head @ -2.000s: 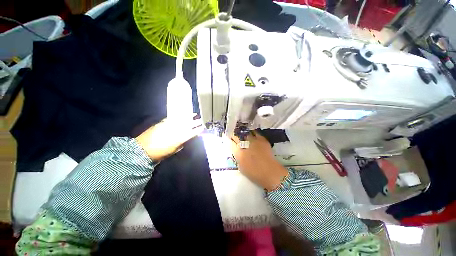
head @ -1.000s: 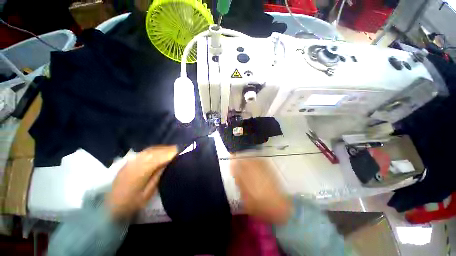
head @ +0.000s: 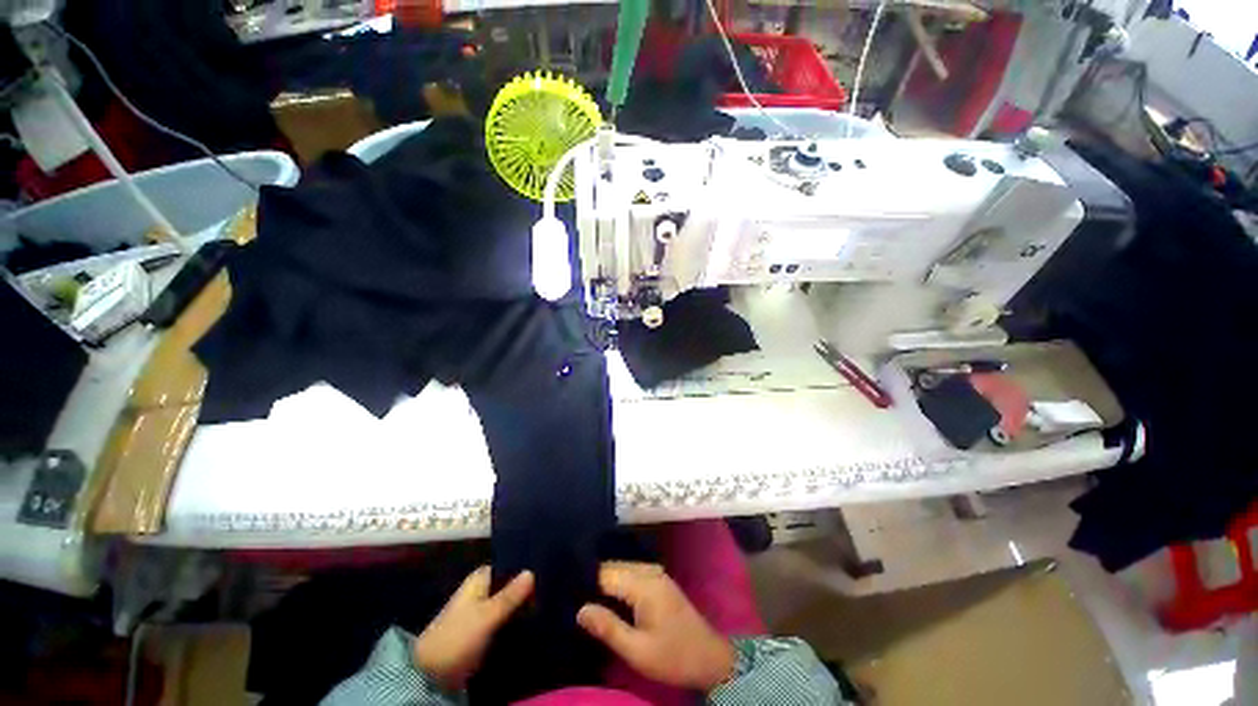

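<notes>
A strip of black cloth (head: 552,455) runs from under the needle area (head: 608,326) over the table's front edge to my lap. My left hand (head: 471,628) is at its left edge below the table, with thumb and fingers on the cloth. My right hand (head: 654,623) is at its right edge, fingers curled on the cloth. A small black fabric piece (head: 690,338) lies right of the needle. The white sewing machine (head: 855,228) stands behind, its lit lamp (head: 552,259) left of the needle.
A large black cloth pile (head: 373,276) lies left of the machine. Red-handled snips (head: 854,375) and an accessories tray (head: 1090,390) lie to the right. A yellow-green fan (head: 541,135) stands behind. Brown cardboard (head: 148,469) is at left. Black cloth (head: 1173,317) hangs at far right.
Both hands have moved from beside the needle down to the lap. The black cloth now extends straight over the table's front edge. The view has shifted back, showing more of the table and room.
</notes>
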